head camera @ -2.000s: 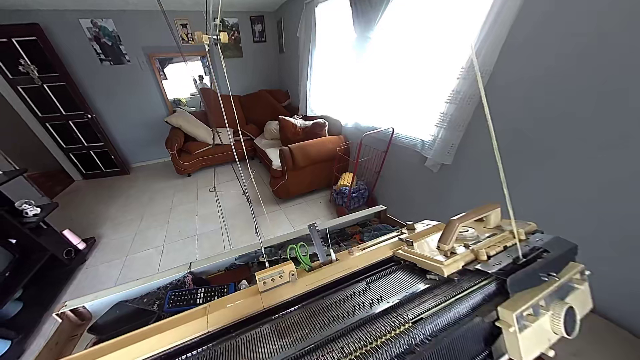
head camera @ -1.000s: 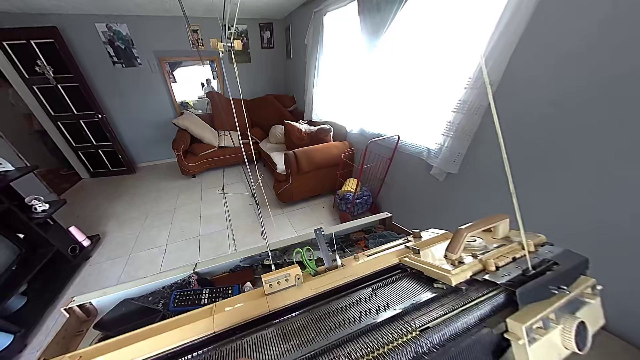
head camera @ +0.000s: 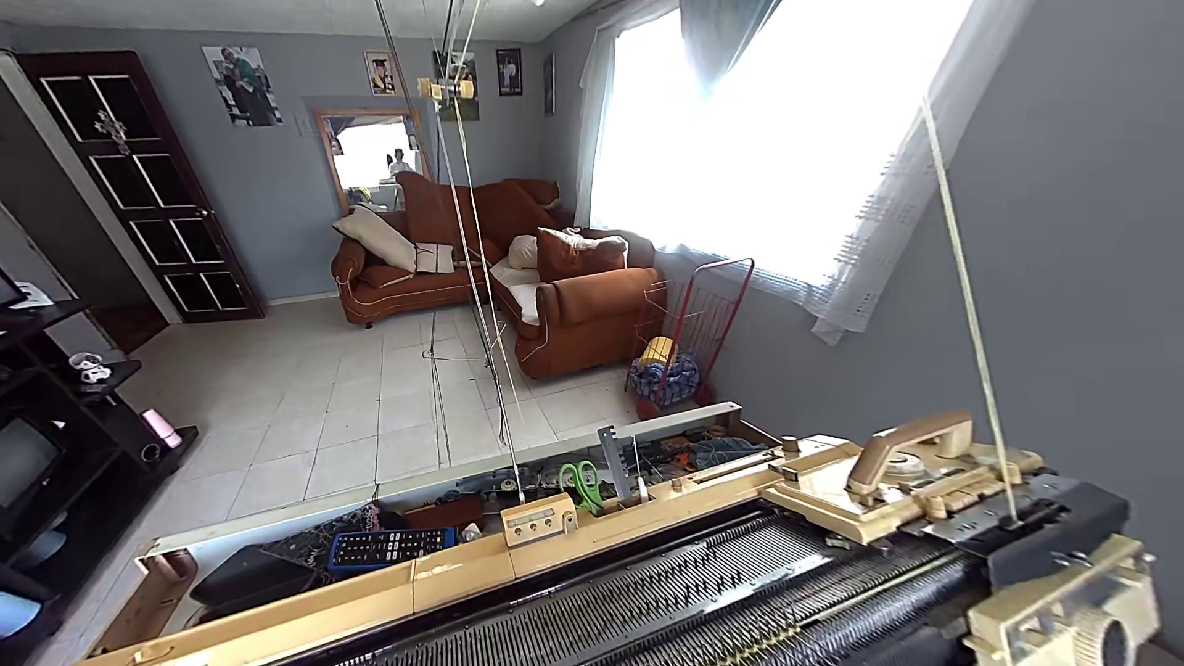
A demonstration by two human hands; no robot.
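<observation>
Neither of my hands shows in the head view. A knitting machine's needle bed (head camera: 647,592) runs across the lower part, with some needles pushed out near its middle. On its right end sits the beige carriage (head camera: 832,490) with a brown handle (head camera: 911,449). A pale yarn (head camera: 967,287) slants down to the carriage's dark front arm (head camera: 1054,527). Below it is a cream unit with a round knob (head camera: 1101,638). A beige row counter (head camera: 539,521) stands on the rear rail. Green-handled scissors (head camera: 583,486) stand behind it.
A long tray (head camera: 166,546) behind the bed holds a blue-edged calculator or remote (head camera: 393,548) and cloth. Yarn strands hang from a tension mast (head camera: 446,89). Beyond are a brown sofa (head camera: 592,314), a red wire cart (head camera: 717,324) and a black shelf unit (head camera: 102,444) at left.
</observation>
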